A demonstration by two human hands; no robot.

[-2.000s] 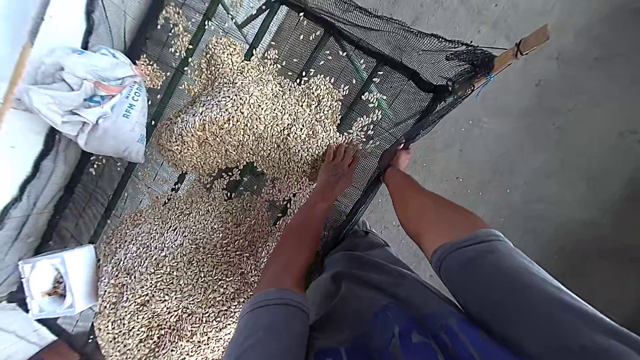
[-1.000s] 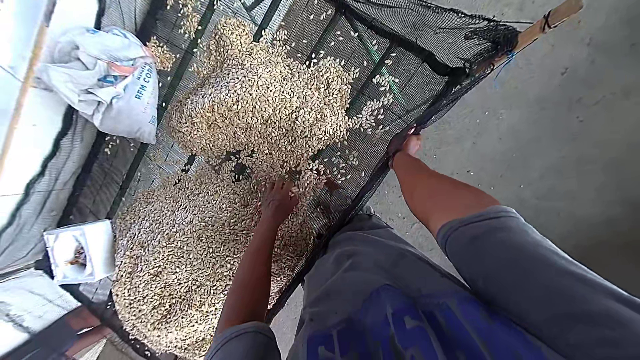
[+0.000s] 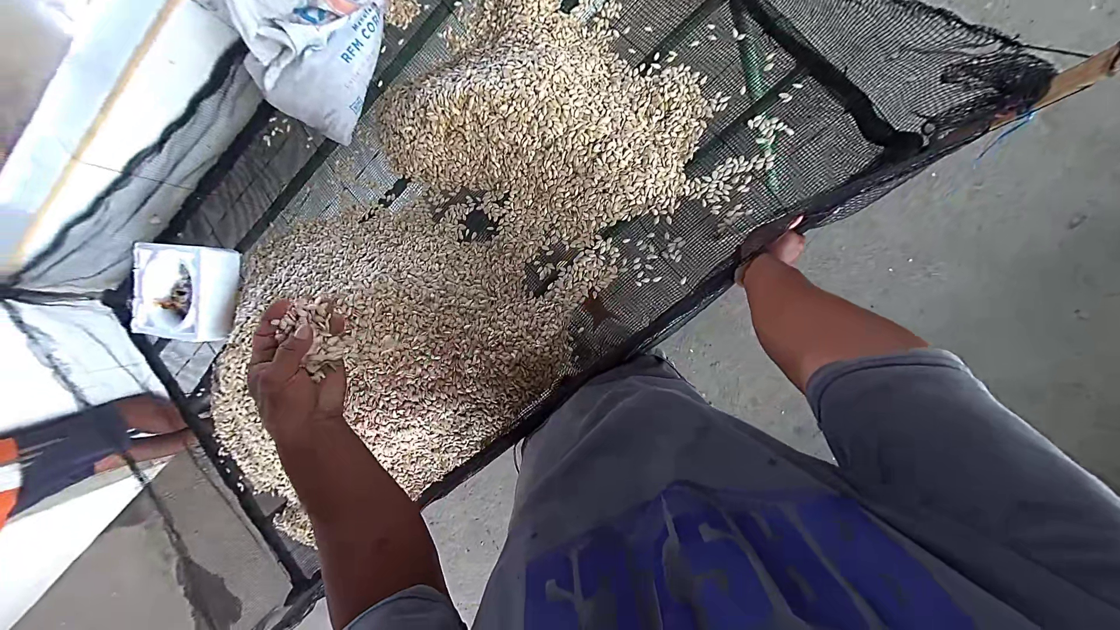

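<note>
My left hand [image 3: 302, 367] is raised palm-up at the left end of a wide heap of pale, flat seeds [image 3: 420, 306] that look like pumpkin seeds, with a clump of them in its cupped fingers. A second heap [image 3: 542, 131] joins the first farther up. Both lie on black mesh netting [image 3: 691, 227] stretched over a slatted frame. At the near long edge, right of my body, my right hand [image 3: 779, 248] grips the netted rim; its fingers are partly hidden by the mesh.
A white printed sack [image 3: 319, 70] lies on the netting at the upper left. A white square container [image 3: 186, 291] with something dark inside is beside the left heap. Another person's arms [image 3: 153, 429] show beyond the left edge. A wooden pole end [image 3: 1081, 79] juts out upper right over concrete floor [image 3: 989, 254].
My left hand has moved left across the heap from the gap between the two heaps and now holds seeds. My right hand has stayed at the rim.
</note>
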